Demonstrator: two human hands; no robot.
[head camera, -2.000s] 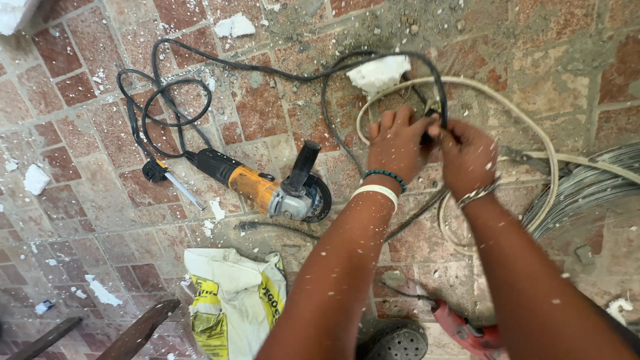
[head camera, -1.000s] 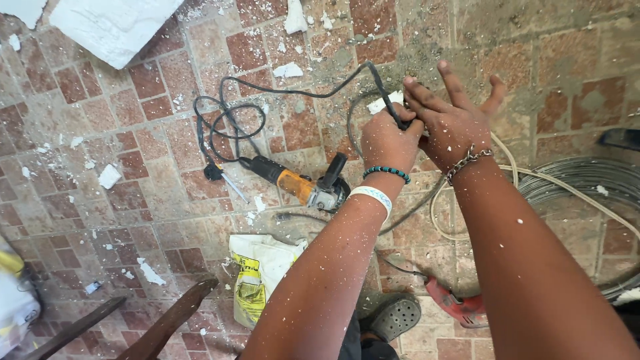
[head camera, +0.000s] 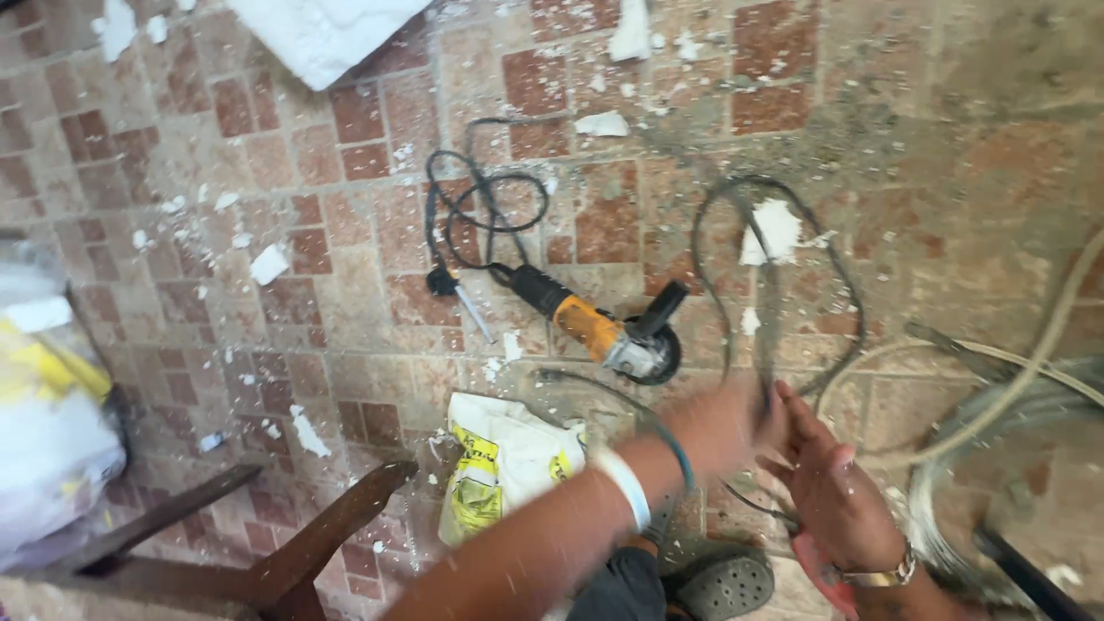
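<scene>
My left hand (head camera: 750, 414), blurred by motion, is closed around a dark power cord (head camera: 766, 302) whose loops lie on the tiles above it. Beside it, my right hand (head camera: 832, 483) has its fingers spread, close to the left fingers; nothing shows in its grasp. An orange and black angle grinder (head camera: 591, 328) rests on the floor left of the hands, its own cord (head camera: 492, 203) coiled above it. A red power tool (head camera: 815, 569) is partly hidden behind my right wrist. The cream cable (head camera: 1018, 397) curves at the right.
A white and yellow sack (head camera: 504, 466) lies below the grinder. Wooden legs (head camera: 319, 535) stick in at the lower left, near another bag (head camera: 52, 414). Coiled wire (head camera: 940, 483) is at the right, a clog (head camera: 724, 586) below. White fragments (head camera: 604, 123) litter the tiled floor (head camera: 345, 207).
The hands have moved lower toward my feet. The dark cord, stretched up and left from my hands a second ago, now hangs in loops near them. The right fingers have drawn closer together.
</scene>
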